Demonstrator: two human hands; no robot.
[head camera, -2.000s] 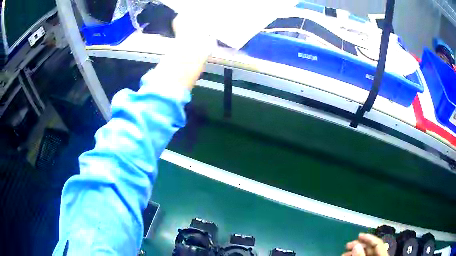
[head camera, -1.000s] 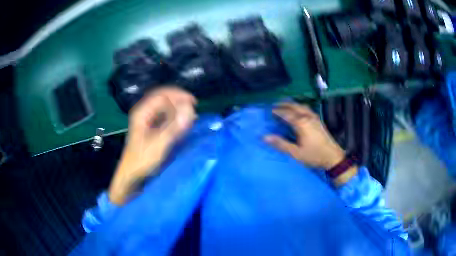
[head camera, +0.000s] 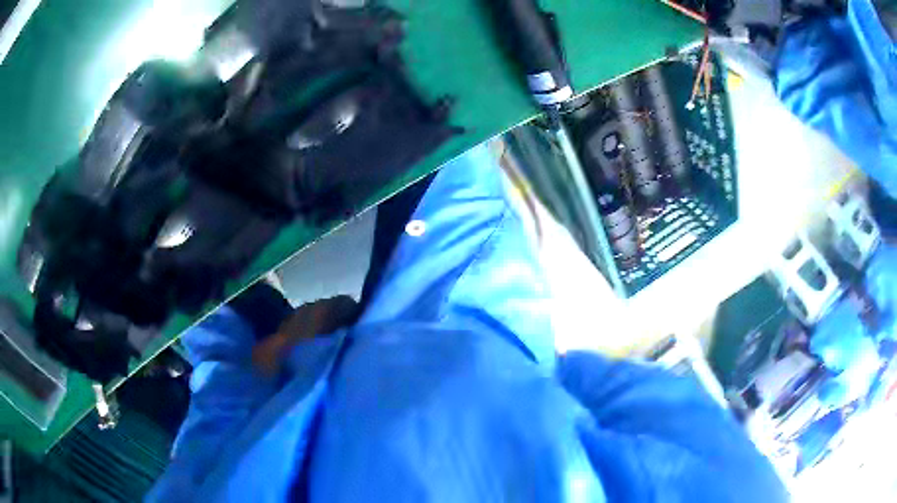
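Several black blower fan units with pale round labels sit side by side on the green bench at the left. A black electric screwdriver lies at the top middle, its end at the bench's front edge. My left hand is a dark, blurred shape below the bench edge, near my lap; its fingers and anything in it cannot be made out. My right hand is out of view; only the blue sleeve on that side shows at the lower right.
A green perforated crate holding dark cylindrical-looking parts stands beside the bench at the right. The shallow screw box is at the bench's left edge, near a small silver clamp. Another person's blue sleeve is at the upper right.
The view has swung so that the bench sits higher and tilted and the crate shows. My left hand has dropped below the bench edge; my right hand has gone out of view.
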